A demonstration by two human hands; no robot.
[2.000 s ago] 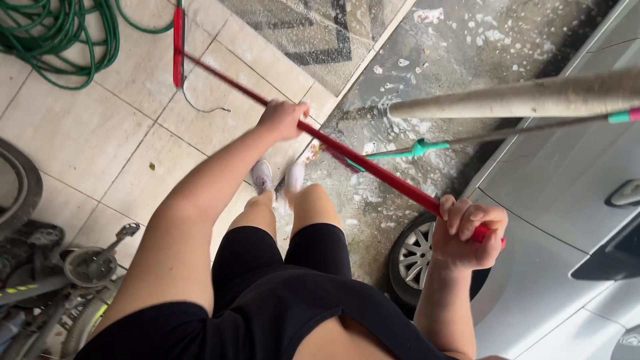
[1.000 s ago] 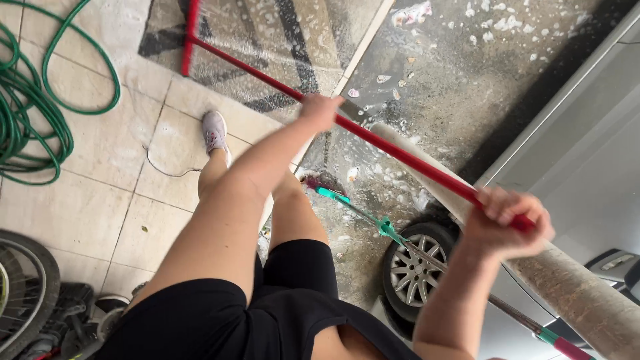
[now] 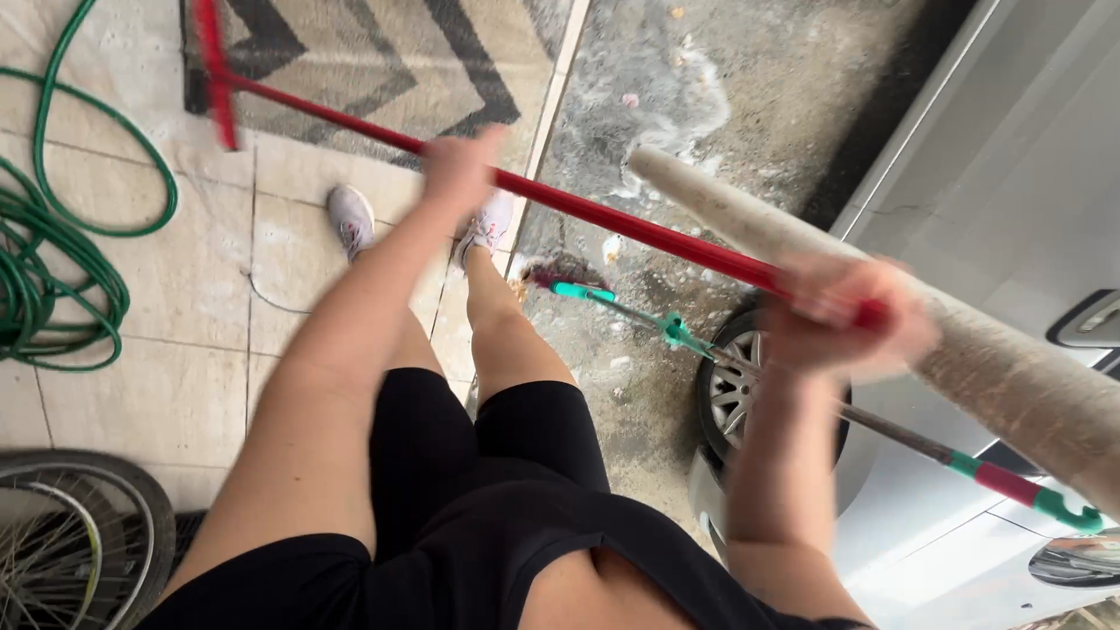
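A red floor squeegee (image 3: 604, 217) slants across the view, its blurred head at the upper left over the edge of a patterned rug (image 3: 350, 61). My left hand (image 3: 459, 175) is around the middle of its pole. Near the pole's end, my right hand (image 3: 844, 311) is closed around it, blurred. Below the pole, a turquoise-fitted mop (image 3: 674, 331) with a metal handle slants behind my right forearm; its dark reddish end is by the tile edge. Soapy water (image 3: 682, 96) lies on the concrete beyond the rug.
A thick, pale pole (image 3: 770, 219) slants at the right, beside a silver car (image 3: 980, 175) with a visible wheel (image 3: 733, 385). A coiled green hose (image 3: 61, 289) lies on the tiles at the left. Bicycle wheels (image 3: 87, 525) are at the lower left.
The squeegee head, over bare tile two seconds ago, is now at the rug's edge. My feet have moved apart. The view has shifted, showing more of the rug.
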